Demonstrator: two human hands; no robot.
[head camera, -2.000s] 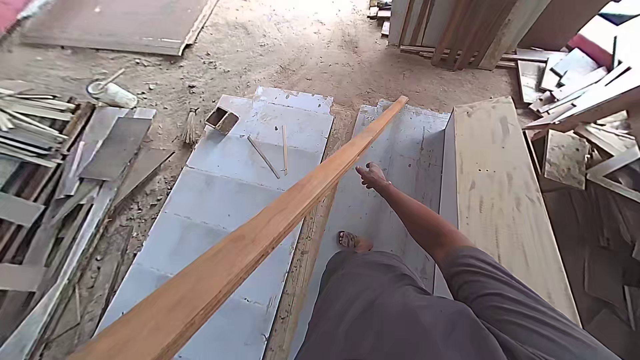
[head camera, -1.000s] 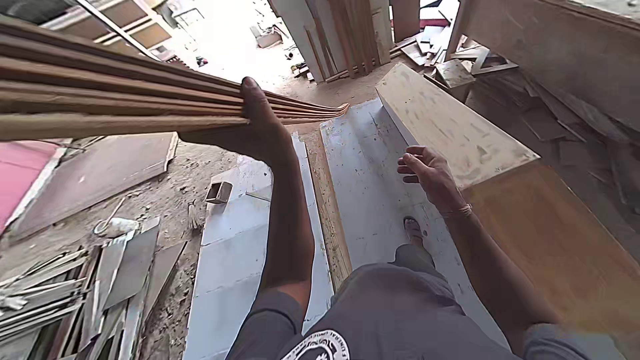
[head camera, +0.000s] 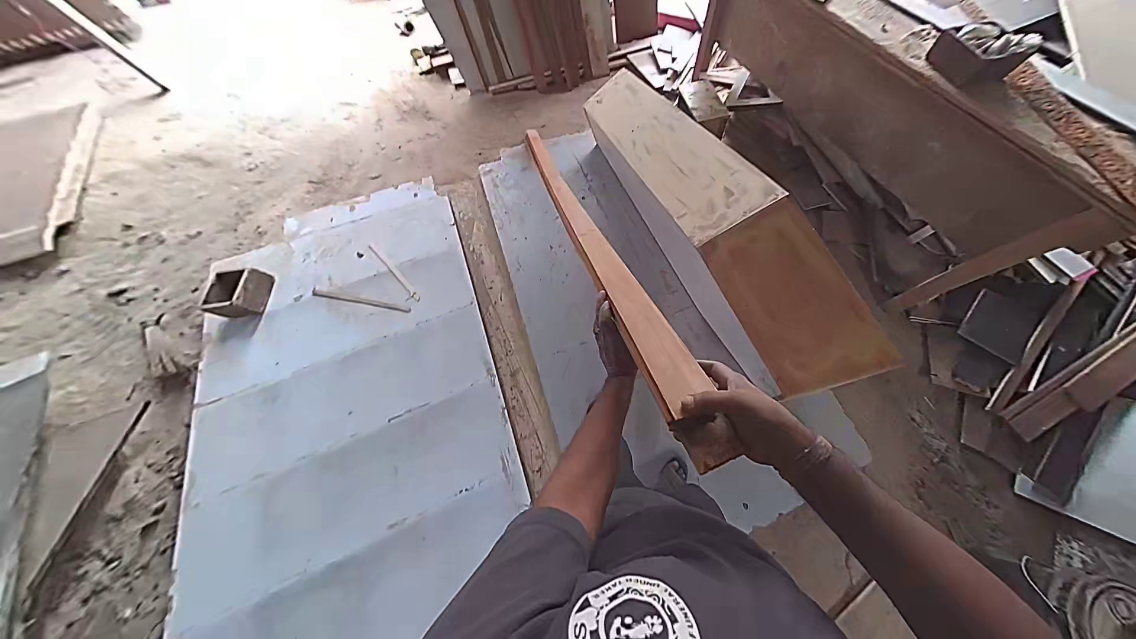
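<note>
A long reddish-brown wooden board (head camera: 621, 297) slants away from me over the pale blue panels. My left hand (head camera: 614, 342) grips its left edge from the side and below, with most of the fingers hidden. Around the near end is my right hand (head camera: 741, 413), thumb on the top face. Whether it is one board or a stack of strips, I cannot tell. Just right of the board stands a long box (head camera: 688, 160) with a pale wooden top and an orange-brown end (head camera: 799, 297).
On the left pale blue panel (head camera: 355, 444) lie two thin sticks (head camera: 362, 300) and a small open box (head camera: 238, 293). A wooden beam (head camera: 506, 337) runs between the panels. At the right are a workbench (head camera: 923, 133) and scrap boards (head camera: 1021, 328). Planks (head camera: 532, 44) stand upright at the back.
One second ago my left hand held a bundle of strips up at the left and my right hand was empty. Now both hands are on wood in front of me. The view has shifted.
</note>
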